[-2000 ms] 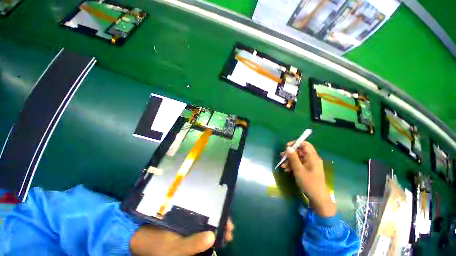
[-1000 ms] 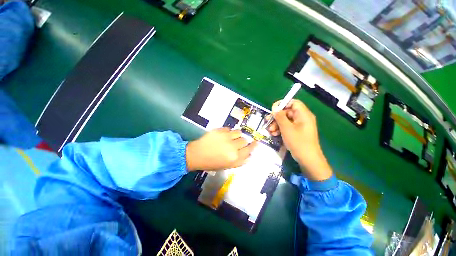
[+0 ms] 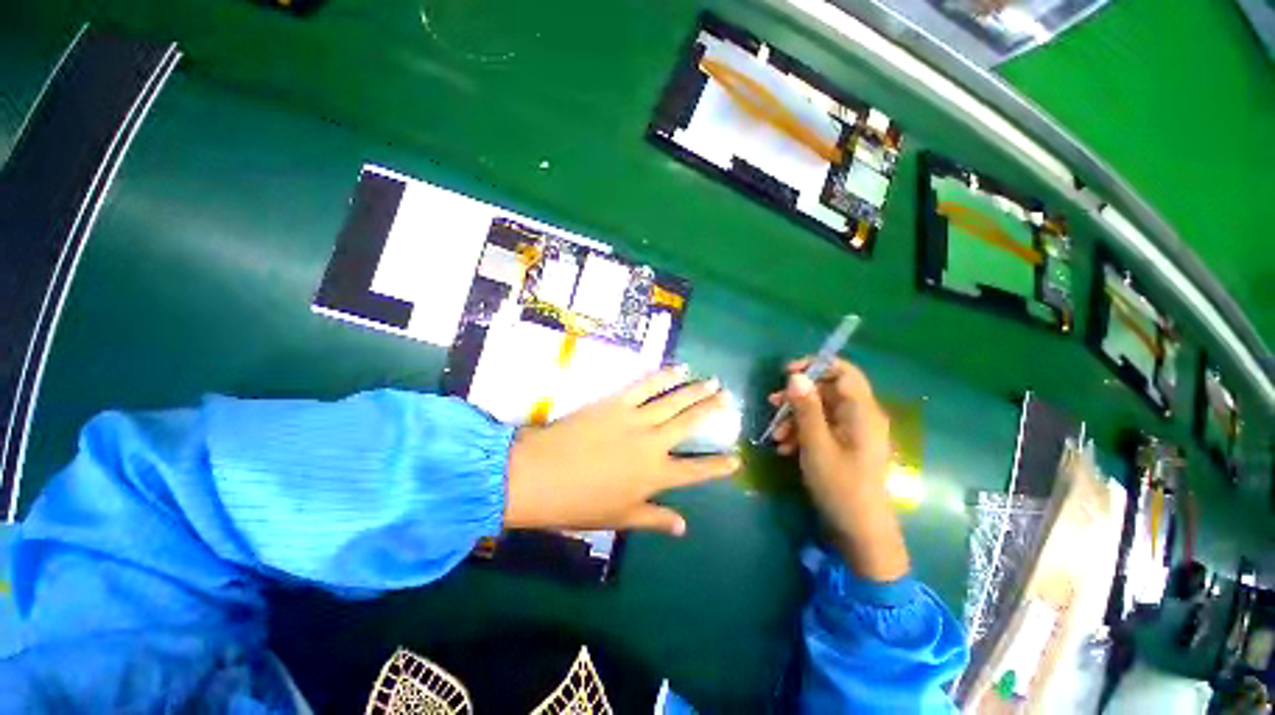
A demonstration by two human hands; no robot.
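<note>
The tablet display assembly (image 3: 506,360) lies flat on the green bench, its circuit board (image 3: 587,291) at the far end. An orange flex cable (image 3: 566,347) runs down its white middle, partly hidden by my left hand. My left hand (image 3: 622,454) lies spread over the middle of the unit, fingers apart, holding nothing visible. My right hand (image 3: 825,426) holds the tweezers (image 3: 836,341) to the right of the unit, tip pointing down near the yellow film (image 3: 906,436). A sticker sheet (image 3: 427,252) with a black block lies partly under the unit's left far corner.
Several other units, the nearest one (image 3: 776,133) beyond mine, lie along the metal rail (image 3: 965,123). A long black strip sheet (image 3: 70,196) is at the left. Plastic bags and strip materials (image 3: 1042,580) lie at the right. A work instruction sheet (image 3: 996,25) is beyond the rail.
The unit, held up two seconds ago, lies on the bench. Since one second ago, my left hand has spread flat over its middle, and my right hand with the tweezers has moved off the circuit board rightward.
</note>
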